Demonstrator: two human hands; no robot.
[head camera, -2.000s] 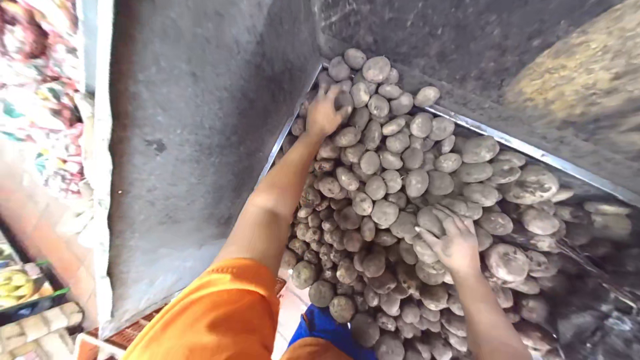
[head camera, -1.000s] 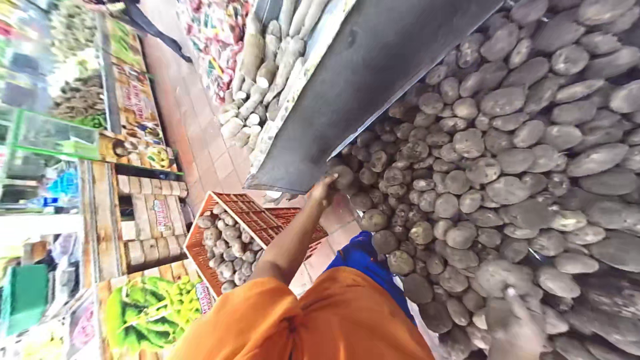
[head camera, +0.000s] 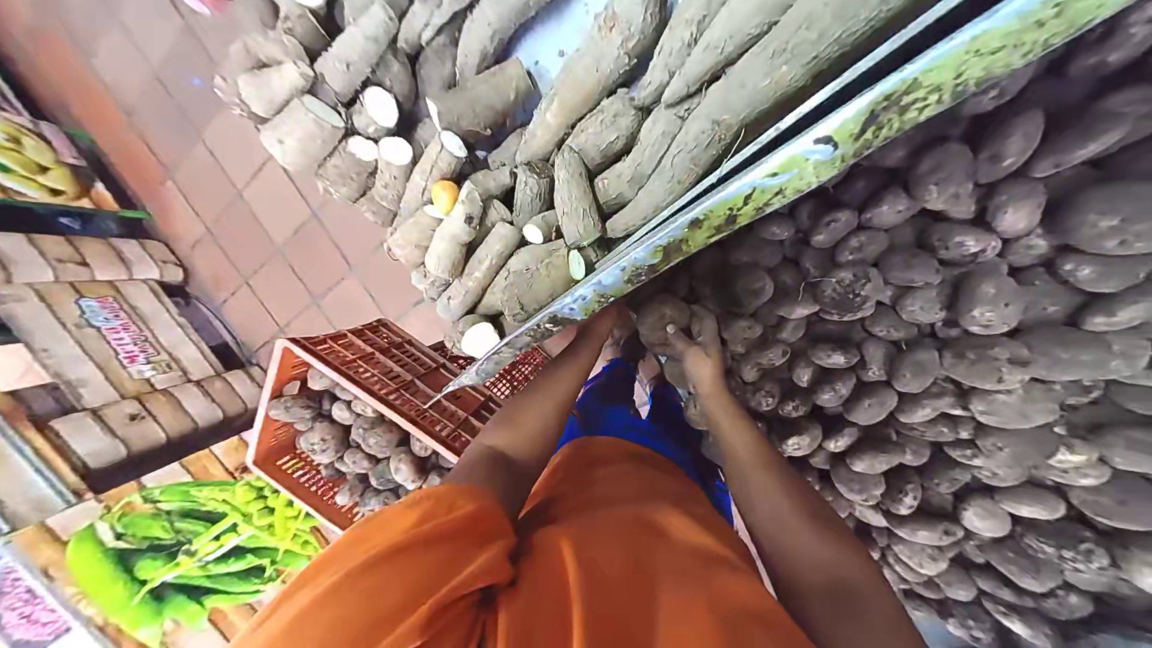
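In the head view, my right hand (head camera: 697, 346) has its fingers against a brown potato (head camera: 664, 317) at the near left corner of the potato pile (head camera: 868, 387). Just left of that potato is my left hand (head camera: 616, 324), low beside the divider's edge and partly in shadow; its fingers are largely hidden, so whether it holds anything does not show. Many soil-covered potatoes spread to the right of both hands. The metal divider (head camera: 720, 211), worn and stained along its top, runs diagonally above them.
Cassava roots (head camera: 531, 270) lie beyond the divider, some with white cut ends. An orange plastic crate (head camera: 387, 346) holding potatoes stands at the lower left on the tiled floor (head camera: 301, 238). Left of it are a wooden stand (head camera: 117, 342) and green peppers (head camera: 171, 549).
My right hand has come from out on the pile to its near left corner, close to my left hand. The view has swung left, bringing in the crate and the cassava roots.
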